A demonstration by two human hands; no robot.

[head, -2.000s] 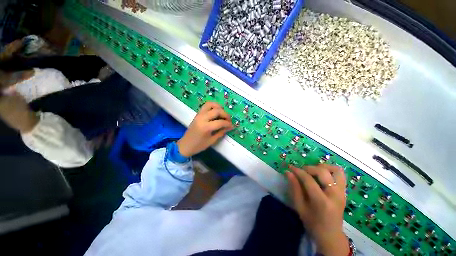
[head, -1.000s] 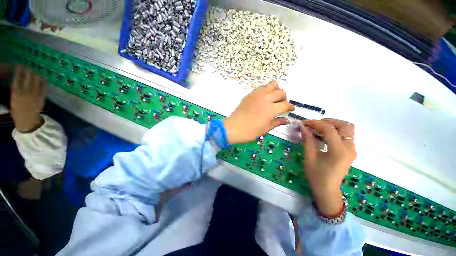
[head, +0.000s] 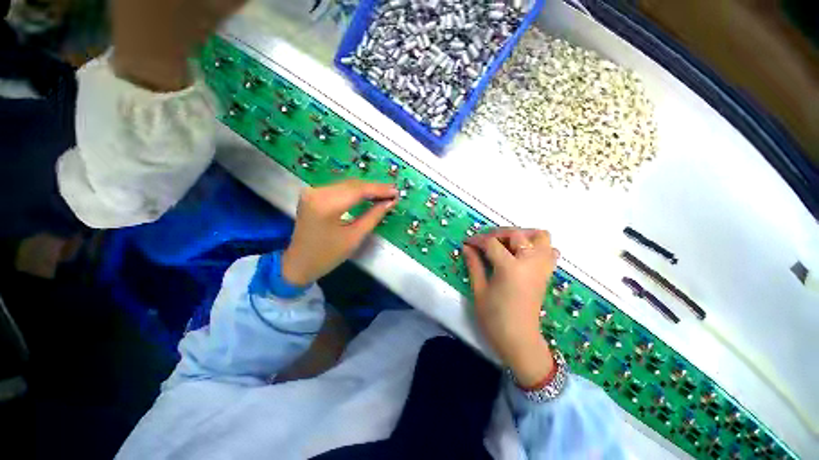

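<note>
The long green circuit board panel [head: 584, 314], crowded with small parts, runs diagonally across the view. My left hand [head: 337, 225], with a blue wrist band, is over the panel's near edge, thumb and forefinger tips close together at a small part. My right hand [head: 514, 283], with a red and beaded bracelet, is over the panel further right, fingertips pinched low at the board. Whether either hand holds a component is too small to tell. A pile of cream-white pieces [head: 584, 112] lies on the bench beyond the panel.
A blue bin [head: 437, 142] of silver-grey cylinders stands beyond the panel, left of the pile. Three dark strips [head: 663, 284] lie on the white bench at right, with a small dark piece [head: 799, 271] further right. Another person's white sleeve [head: 139, 139] reaches over the panel's left end.
My hands were together near the dark strips; now they are apart, both down at the panel. The view has shifted, and the neighbour's arm reaches further in at upper left.
</note>
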